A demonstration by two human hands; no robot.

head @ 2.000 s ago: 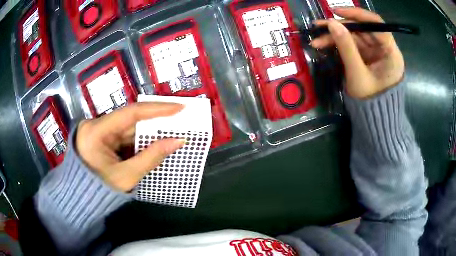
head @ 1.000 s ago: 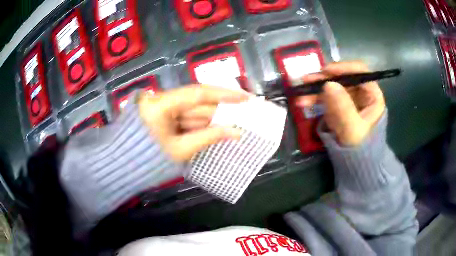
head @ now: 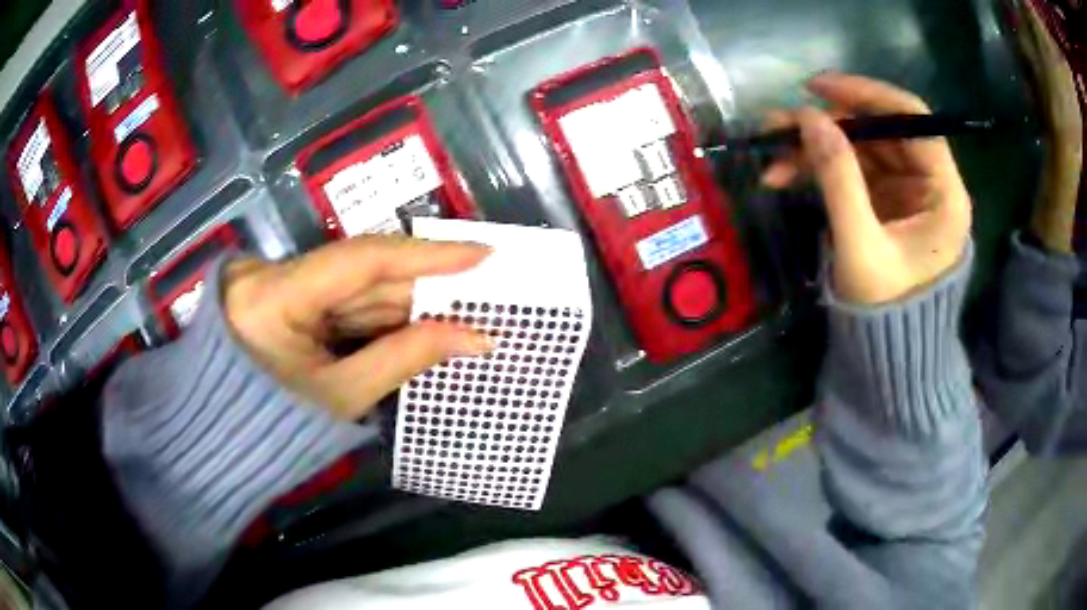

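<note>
My left hand (head: 340, 316) holds the white dot sticker sheet (head: 495, 399) between thumb and fingers, its rows of dark dots facing up. My right hand (head: 882, 197) holds the black tweezers (head: 888, 128). Their pale tips are at the right edge of a red feature phone (head: 608, 250), beside its silver card holders. This phone lies in a pocket of the clear blister tray (head: 501, 155), with a white rating label, a pale-blue label and a black circle with a red centre. Whether a dot is at the tips cannot be told. The sheet partly covers another red phone (head: 376, 179).
More red phones (head: 137, 119) lie in tray pockets to the left and top. Another person's forearm and grey-blue sleeve (head: 1043, 334) are at the right edge. The dark-green work surface (head: 822, 48) extends past the tray. Yellow marking shows on the floor below.
My right hand and the tweezers have moved away from the sheet to the phone's right edge. The sheet is turned more upright. The view has shifted, and another person's arm has appeared at right.
</note>
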